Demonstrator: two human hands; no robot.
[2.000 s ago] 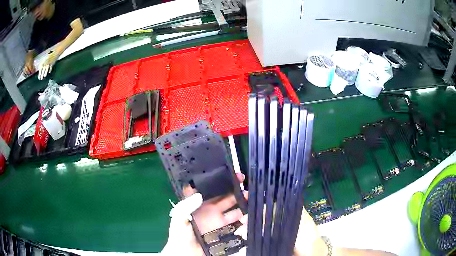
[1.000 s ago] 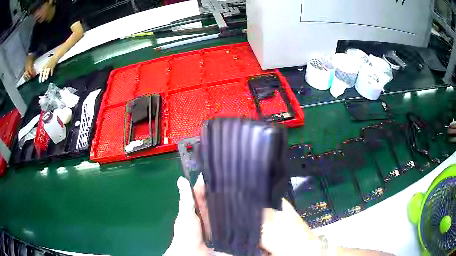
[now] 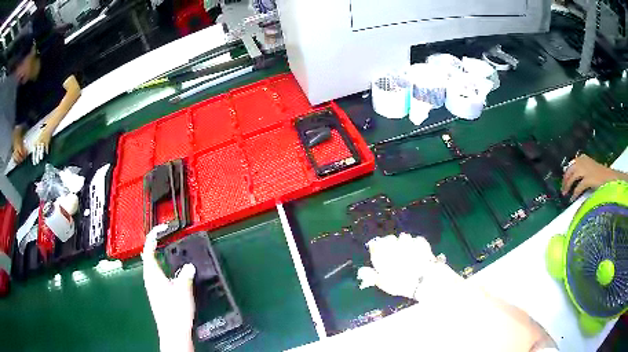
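My left hand (image 3: pixel 169 299), in white finger coverings, is at lower left with its thumb on the top face of a stack of black phone middle frames (image 3: pixel 219 292) and its fingers at the left side. The stack lies low over the green surface, its lower edges fanned. My right hand (image 3: pixel 406 267), also white-covered, is palm down over overlapping frames laid on the green surface (image 3: pixel 258 251). It hides parts of them, and I cannot tell whether it grips one. More laid frames (image 3: pixel 482 189) overlap to its right.
A red tray (image 3: pixel 213 175) holds frames at its left and right. The black side tray (image 3: pixel 65 237) is farther left. White rolls (image 3: pixel 468 89) stand beside the grey machine (image 3: pixel 427 41). A green fan (image 3: pixel 602 265) is at right. Another person's hand (image 3: pixel 585 177) touches the row's right end.
The view has shifted. The fanned stack, held upright before, is now low at left under my left hand. My right hand has left it and moved right over the laid frames. Another person's hand has come in at right.
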